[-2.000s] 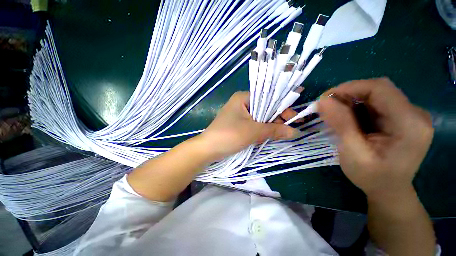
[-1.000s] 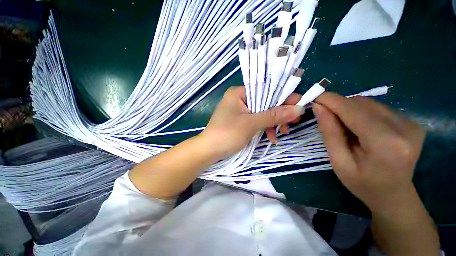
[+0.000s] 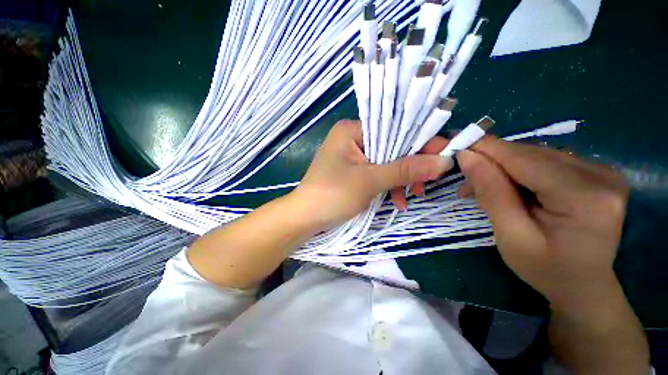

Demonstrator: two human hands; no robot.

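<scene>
My left hand (image 3: 359, 172) is closed around a bunch of white cable plug ends (image 3: 412, 94), their silver metal tips pointing up and away. My right hand (image 3: 546, 209) pinches a single white plug end (image 3: 467, 137) between thumb and finger, its metal tip pointing up and right. This plug end is at my left thumb tip, right of the bunch. White cables (image 3: 439, 220) run below and between both hands; their right ends are hidden by my right hand.
A thick fan of white cables (image 3: 256, 95) curves over the dark green table (image 3: 542, 95). Another loose plug end (image 3: 560, 128) lies beyond my right hand. A white angular piece (image 3: 546, 26) is at upper right. Greyer cables (image 3: 88, 256) hang at lower left.
My right hand was blurred near the cables, then came to hold a plug end beside my left thumb. The held bunch has shifted slightly. A loose plug end now shows beyond my right hand.
</scene>
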